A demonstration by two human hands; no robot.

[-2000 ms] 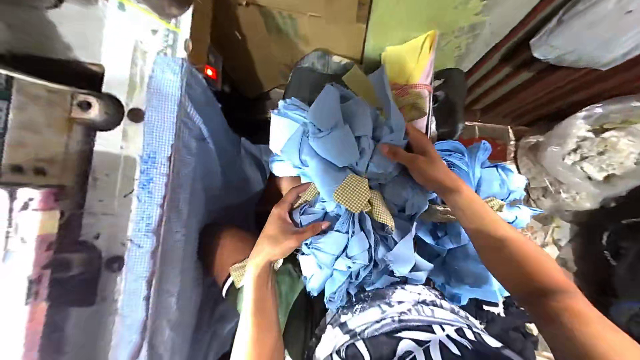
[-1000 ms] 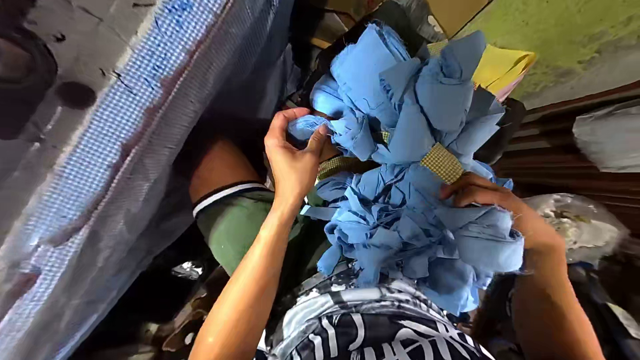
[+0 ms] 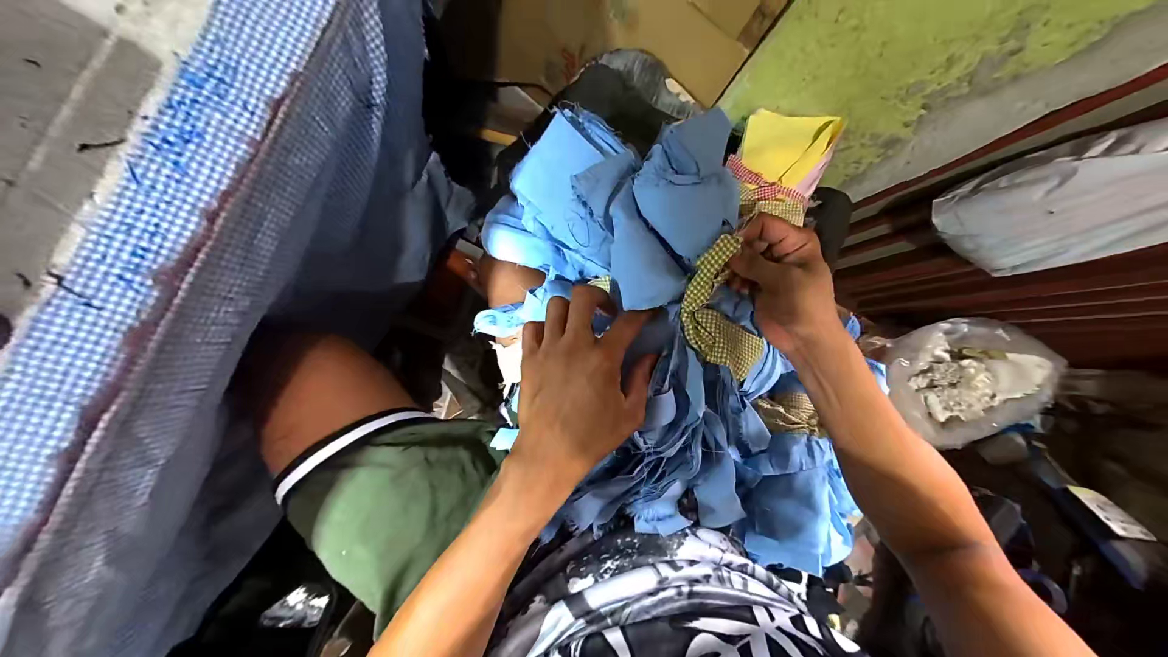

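Observation:
A large bundle of blue cloth pieces (image 3: 675, 196) lies over my lap, with a green-checked cloth strip (image 3: 716, 315) around its middle. My right hand (image 3: 789, 274) pinches the upper part of that strip between thumb and fingers. Flat on the bundle's left side rests my left hand (image 3: 584, 383), its fingers spread and their tips partly hidden among the folds. A second blue bundle (image 3: 794, 502) with a checked tie (image 3: 789, 413) sits below my right forearm. Beyond my right hand are folded yellow cloth pieces (image 3: 789, 146) with red-checked cloth beside them.
A blue-checked woven sack or sheet (image 3: 210, 219) hangs along a worn surface at the left. Cardboard (image 3: 630, 36) is at the back. On the right are a clear plastic bag of scraps (image 3: 967, 379) and a white plastic-wrapped bundle (image 3: 1058, 201) by dark red slats.
My left hand has let go of the blue piece it pinched at the bundle's left and now lies on the bundle. My right hand has moved up along the bundle's right side.

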